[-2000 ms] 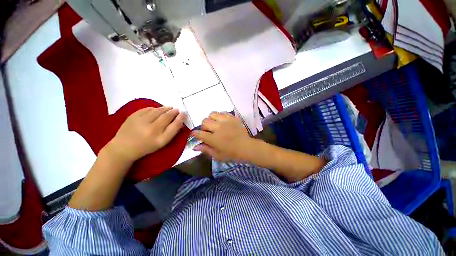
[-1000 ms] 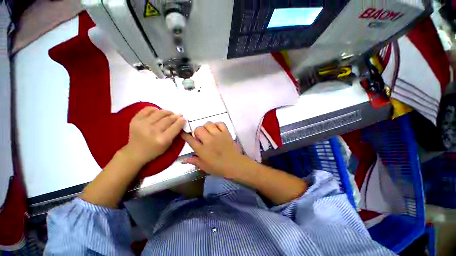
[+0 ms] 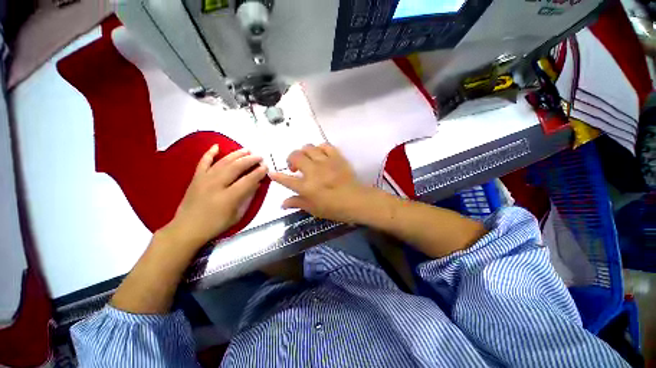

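Observation:
A long red garment panel (image 3: 122,115) with a rounded end lies on the white table left of and in front of the needle area. My left hand (image 3: 221,188) rests on its rounded end, fingertips at its right edge. My right hand (image 3: 320,181) is at the same edge, thumb and index finger near the left fingertips; whether they pinch the edge is not clear. The presser foot area (image 3: 273,113) of the sewing machine (image 3: 302,43) is ahead of my hands, with no red fabric under it. A pale panel (image 3: 367,108) lies right of the needle plate.
A ruler strip (image 3: 475,164) runs along the table's front edge. A yellow-and-black tool (image 3: 489,82) and a red-handled tool (image 3: 552,121) lie at the right end. Striped red and white pieces (image 3: 604,90) are at far right. A blue basket (image 3: 608,237) stands below the table.
The view has shifted, showing more of the machine head than two seconds ago. My left fingers have spread slightly on the red panel. Both hands stay at its right edge.

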